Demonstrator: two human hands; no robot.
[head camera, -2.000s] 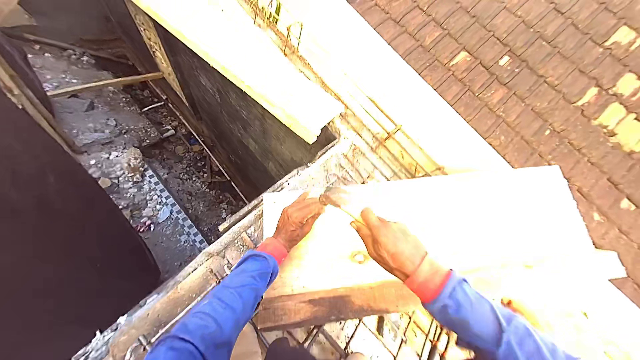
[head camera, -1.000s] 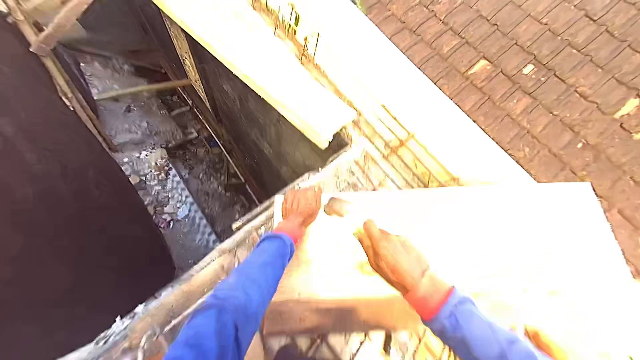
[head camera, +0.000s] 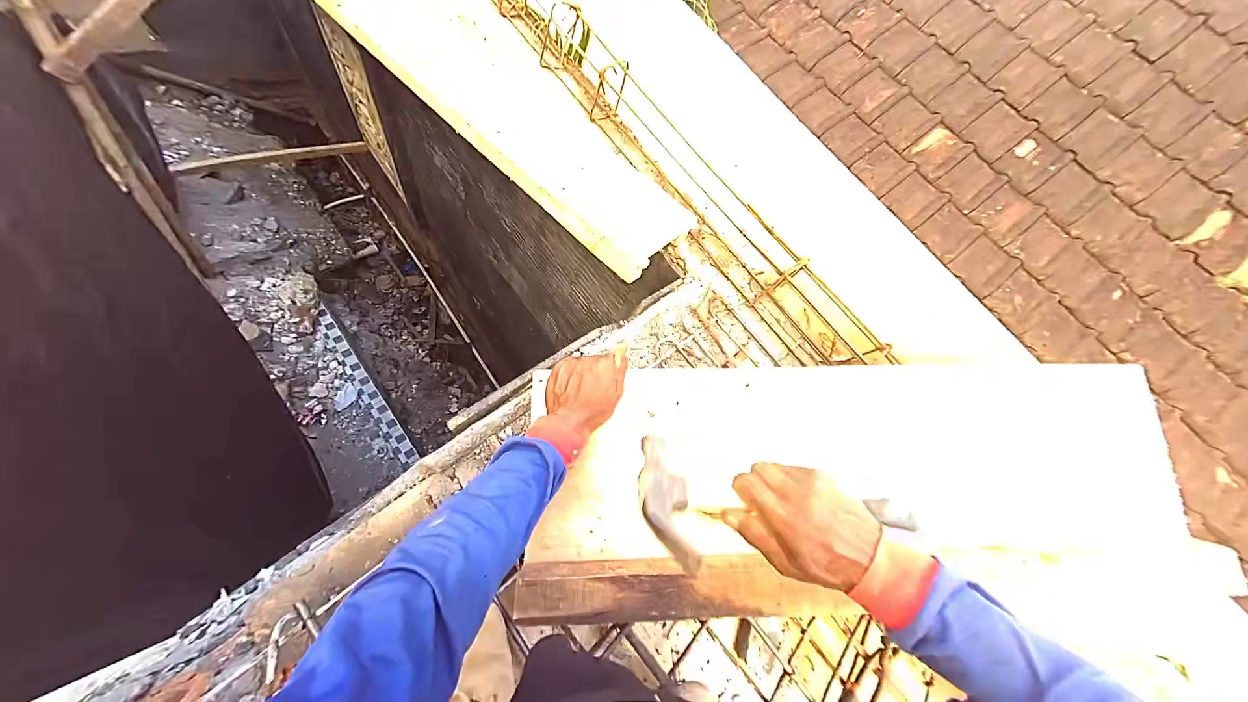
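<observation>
My right hand (head camera: 809, 525) grips a claw hammer (head camera: 665, 502) by its handle. The hammer's metal head lies left of the fist, slightly blurred, over the near part of a wide wooden board (head camera: 926, 429). Strong sunlight washes out the board's top. At the board's far left corner rests my left hand (head camera: 585, 388), its fingers curled around something thin that I cannot make out; a small tip shows above them. Along the board's near side runs a thick wooden edge (head camera: 663, 588), above steel reinforcing bars (head camera: 780, 651).
Rusty rebar (head camera: 770, 278) runs along the wall top beside a second pale board (head camera: 507, 127). A clay tile roof (head camera: 1072, 175) slopes at the right. To the left a deep drop shows rubble (head camera: 292, 292), a wooden pole (head camera: 268, 156) and a dark sheet (head camera: 136, 390).
The hammer head has moved away from my left hand, toward the board's near edge. My left hand stays near the board's left corner.
</observation>
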